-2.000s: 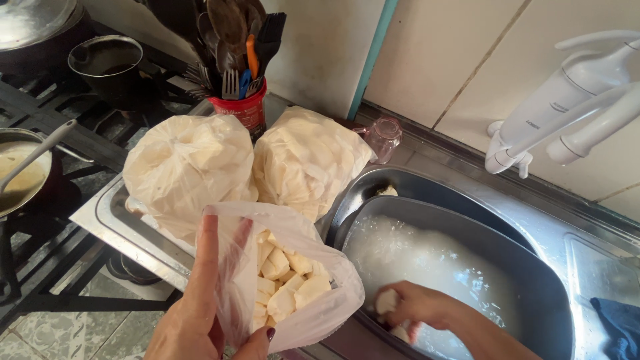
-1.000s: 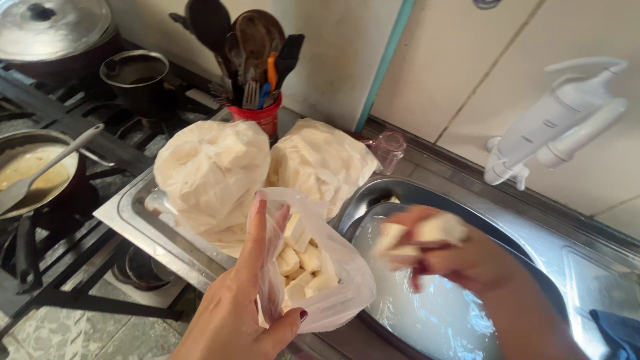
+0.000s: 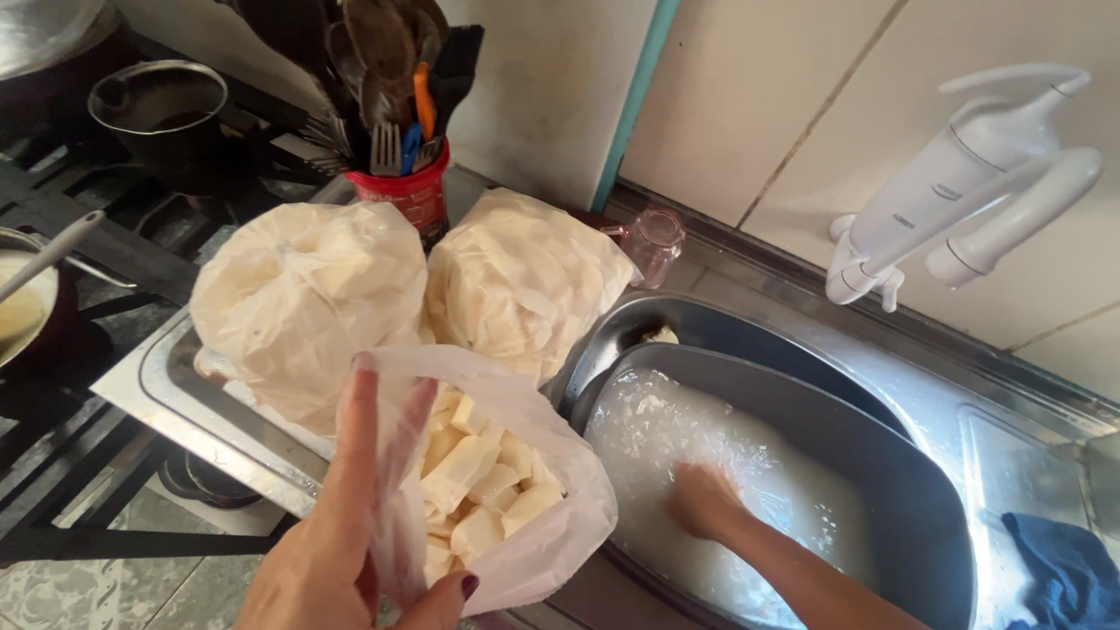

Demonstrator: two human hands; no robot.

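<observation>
My left hand [image 3: 328, 534] holds a clear plastic bag [image 3: 560, 560] by its rim, fingers behind the film and thumb at the near edge. Inside it lie peeled, pale root pieces, probably cassava [image 3: 477, 486]. My right hand [image 3: 704, 499] is dipped in the cloudy water [image 3: 787, 525] of a grey plastic basin [image 3: 919, 490]; its fingers are under the surface, so whether they hold a piece is hidden. Behind the open bag, a rounded bag of pale pieces [image 3: 306, 297] stands beside a second filled bag [image 3: 529, 280], touching it.
The basin sits in a steel sink [image 3: 604, 341]. A pink glass mug [image 3: 652, 245] and a red utensil tub [image 3: 407, 192] stand behind the bags. A white tap [image 3: 945, 192] juts from the wall. A stove with pots [image 3: 162, 105] is at left; a blue cloth [image 3: 1063, 560] lies at right.
One second ago my right hand was above the basin holding pale pieces; now it is down in the water. My left hand still holds the open bag.
</observation>
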